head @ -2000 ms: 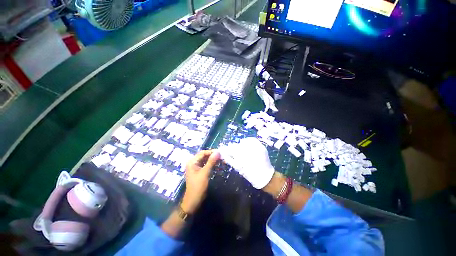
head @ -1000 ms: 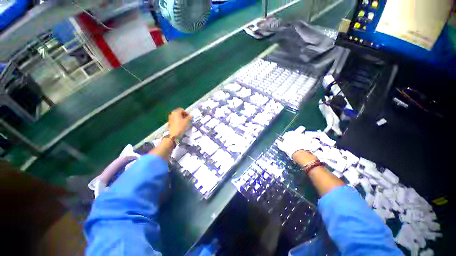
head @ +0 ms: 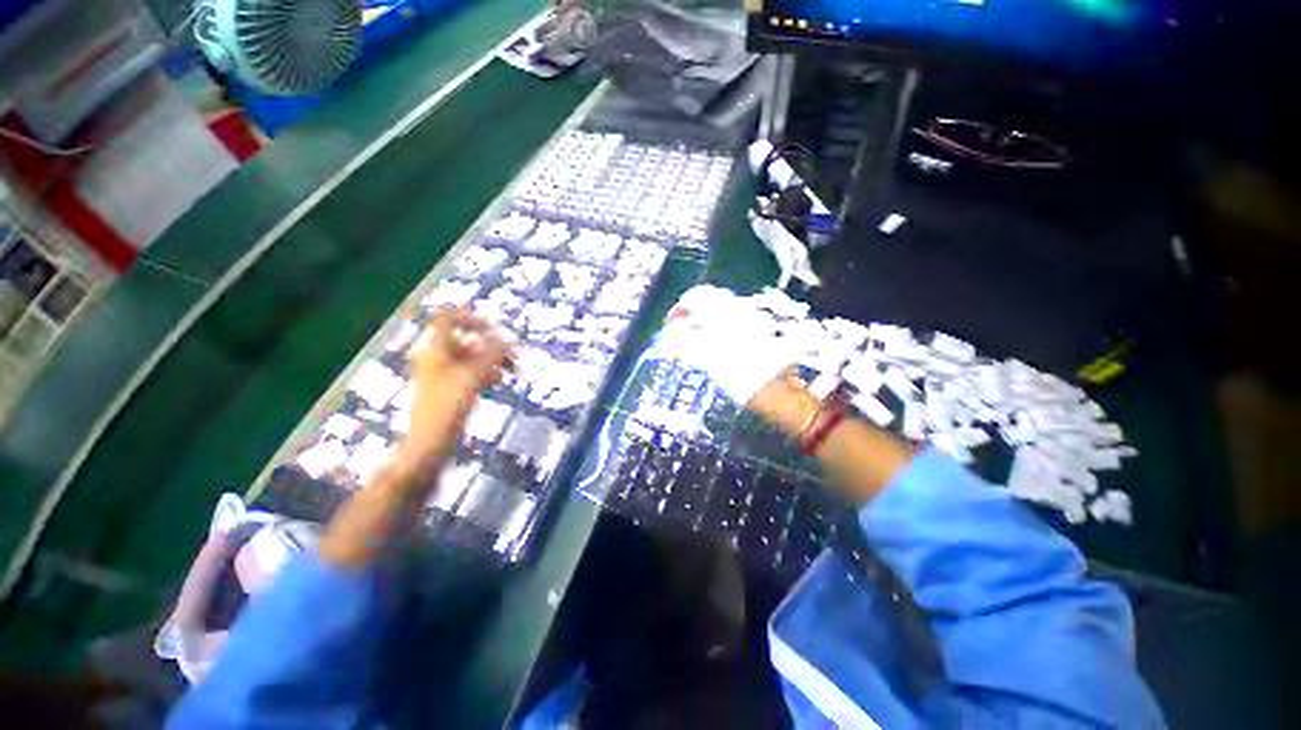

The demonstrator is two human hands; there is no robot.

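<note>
My bare left hand [head: 460, 360] is over the large clear blister tray [head: 531, 454] with clusters of white parts. Its fingers are curled, and whether they hold a part cannot be told. My white-gloved right hand [head: 718, 340] is at the far edge of the small clear parts tray [head: 699, 492], beside the left end of the heap of white pieces [head: 985, 414]. Its fingertips blend with the white parts, so its grip is unclear. Small white pieces sit in the far rows of the small tray.
A second blister tray [head: 628, 186] with tight rows lies beyond the first. A pink and white headset [head: 214, 585] is at the lower left, partly behind my sleeve. Dark grey film [head: 685, 57], a fan [head: 293, 36], cables [head: 785, 214], a monitor [head: 985, 32] and a yellow item [head: 1106, 364] also show.
From close together at the small tray, my hands parted; my left hand moved over the large tray and has since shifted further over its parts. My right stays by the heap. The camera view turned and returned.
</note>
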